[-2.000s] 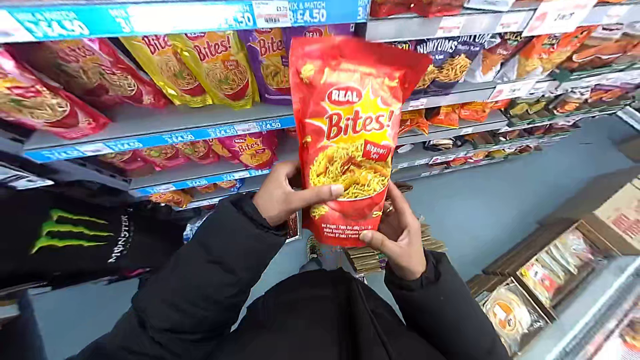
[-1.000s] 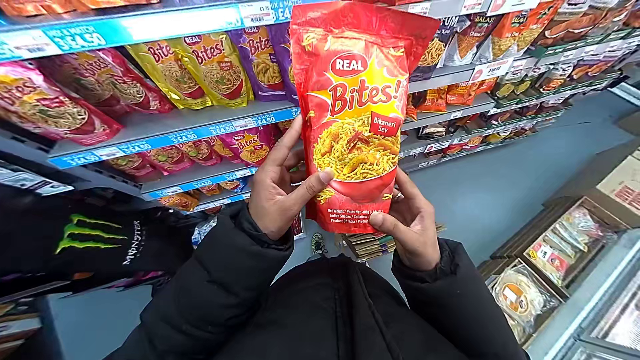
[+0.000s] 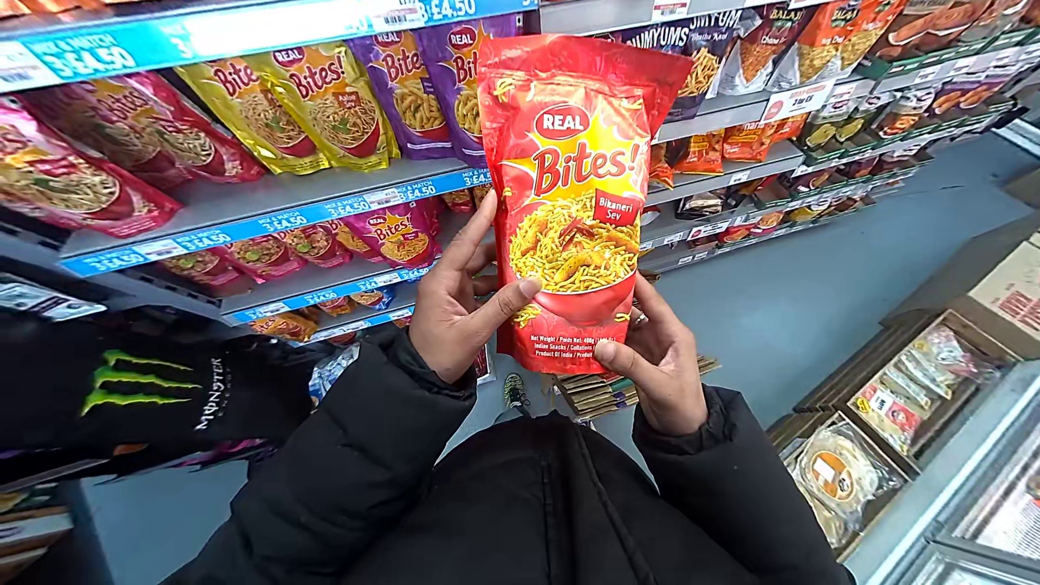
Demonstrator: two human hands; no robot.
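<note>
A red stand-up pouch of Real Bites snack [image 3: 573,244] is held upright in front of me, its printed front facing me. My left hand [image 3: 461,296] grips its left edge, with the thumb across the front. At the lower right corner, my right hand [image 3: 660,366] holds the pouch with the thumb on the front and the fingers behind, partly hidden. Behind the pouch, yellow pouches [image 3: 329,106] and purple pouches [image 3: 402,93] stand on a shelf, with pink pouches [image 3: 65,166] to their left.
Shelves with blue price strips [image 3: 284,219] run along the left and far side. A black Monster-branded display [image 3: 154,390] stands at the left. Open cardboard boxes with packaged flatbreads [image 3: 837,479] are at the lower right. Flattened cardboard [image 3: 597,396] lies near my shoe [image 3: 515,392].
Both hands hold the pouch throughout. Since two seconds ago, the left hand has shifted from across the lower front to the pouch's left edge.
</note>
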